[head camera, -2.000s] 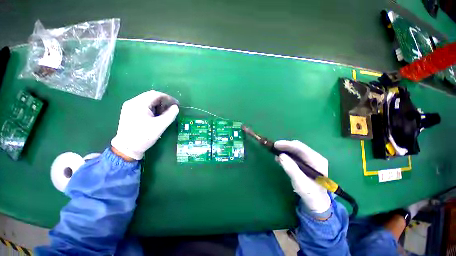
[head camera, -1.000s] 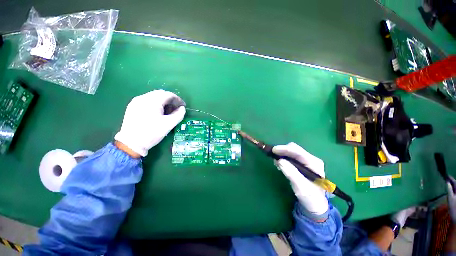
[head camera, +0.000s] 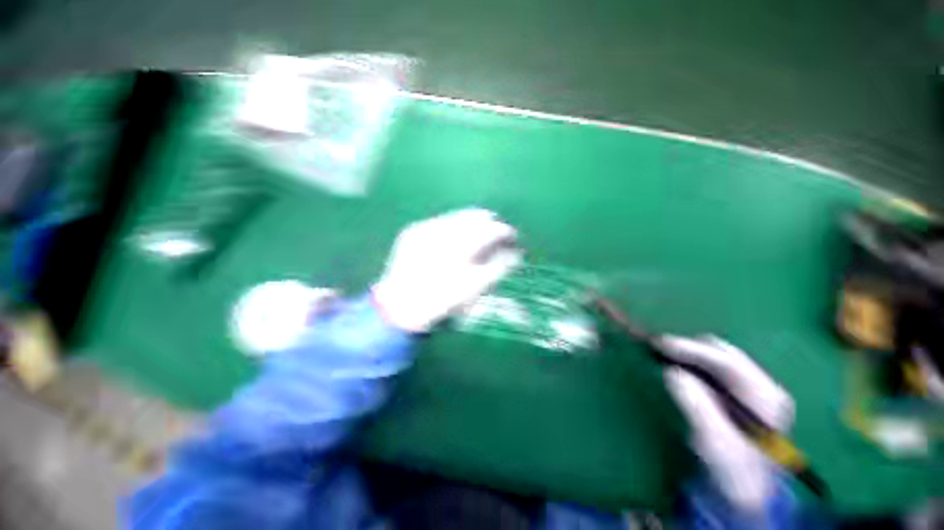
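The whole view is blurred. The small green circuit board (head camera: 533,311) lies on the green mat in front of me, its outline smeared. My right hand (head camera: 730,409), in a white glove, holds the soldering iron (head camera: 714,388) like a pen. The iron's tip points up and left, close to the board's right edge; contact cannot be told. My left hand (head camera: 445,264), in a white glove, is at the board's upper left with fingers closed together. The solder wire cannot be made out in the blur. The white solder spool (head camera: 271,317) stands left of my left sleeve.
A clear plastic bag (head camera: 347,135) lies at the upper left. A long black rack (head camera: 98,223) runs along the far left. A dark blurred board (head camera: 223,223) lies between them. The iron stand (head camera: 911,280) with a tan sponge (head camera: 867,316) is at the right edge.
The view has swung left, so things appear further right and the black rack has come in. The picture has become blurred. Both hands keep about the same places around the board.
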